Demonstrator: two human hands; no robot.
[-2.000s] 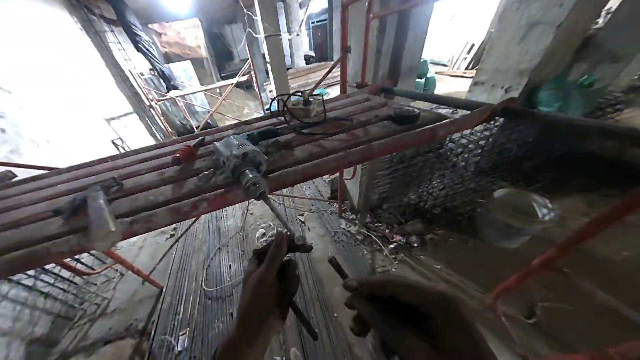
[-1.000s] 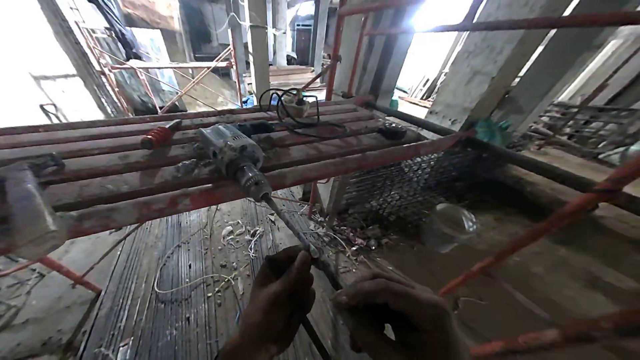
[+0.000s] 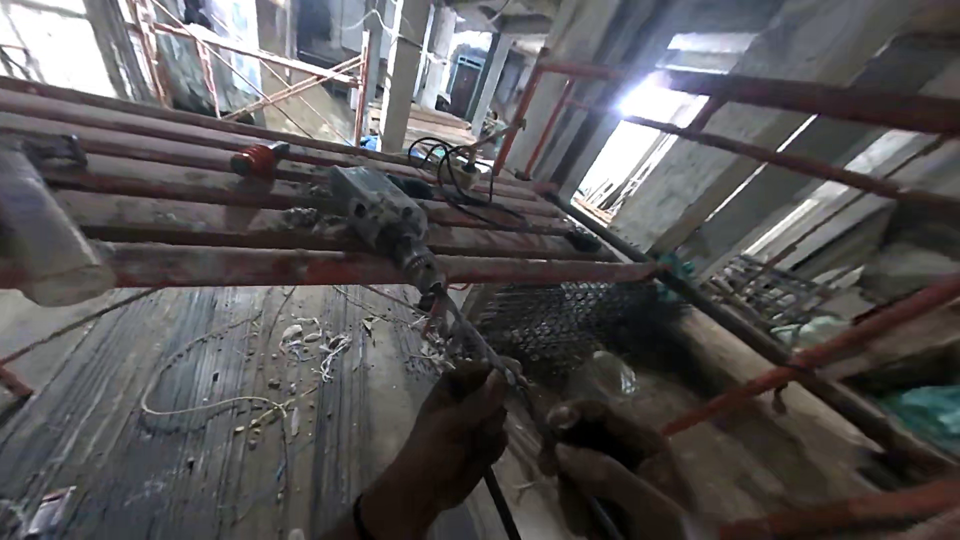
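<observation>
My left hand is closed around a dark rod, its fingertips near the end of the drill bit. Close by on the right, my right hand pinches a thin dark piece, blurred, whose exact kind I cannot tell. The bit slants down from the chuck of a grey power drill, which lies on the red metal bars of a scaffold platform. Behind the drill, a black cable lies coiled. A red-handled tool rests on the bars to the drill's left.
A hammer-like tool with a pale thick part lies at the platform's left. Red scaffold tubes cross the right side. Below are floor planks with string and rubble, a metal mesh and a clear plastic container.
My two hands have come closer together, and the piece in my right hand now lies near the rod at my left fingers. The view has shifted and tilted.
</observation>
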